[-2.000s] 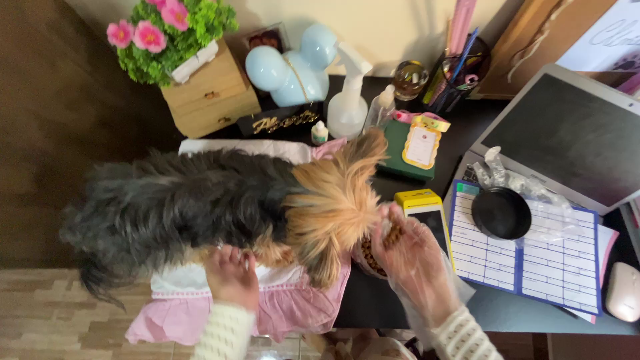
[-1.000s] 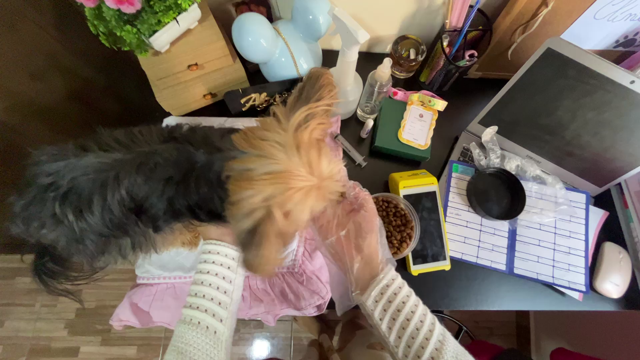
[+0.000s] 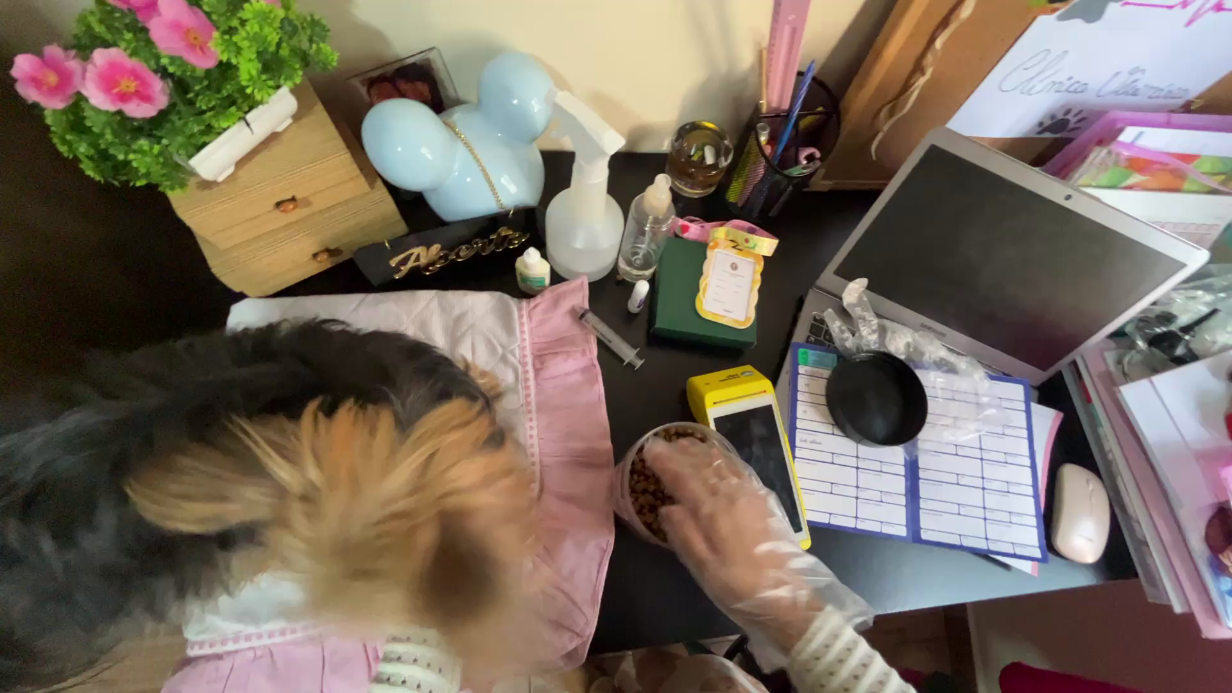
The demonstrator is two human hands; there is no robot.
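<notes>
My right hand (image 3: pixel 717 525), in a clear plastic glove, has its fingers inside a round tub of brown kibble (image 3: pixel 647 486); whether they grip any pieces cannot be told. A small long-haired dog (image 3: pixel 318 462), black on the back and tan on the blurred head, is on a white and pink cloth (image 3: pixel 568 481) at the left. Of my left arm only the knitted sleeve (image 3: pixel 416 664) shows, low beside the dog's head; the left hand is hidden behind the dog.
Right of the tub lie a yellow card terminal (image 3: pixel 760 443), a printed sheet (image 3: pixel 857 481) under a black dish (image 3: pixel 876 397), a laptop (image 3: pixel 1011 255) and a mouse (image 3: pixel 1080 513). Behind stand a syringe (image 3: pixel 610 337), a green box (image 3: pixel 703 298) and a spray bottle (image 3: pixel 583 217).
My right hand has moved from beside the dog's muzzle into the kibble tub. The dog's head has turned down and away from the tub. My left hand, seen two seconds ago, is now hidden.
</notes>
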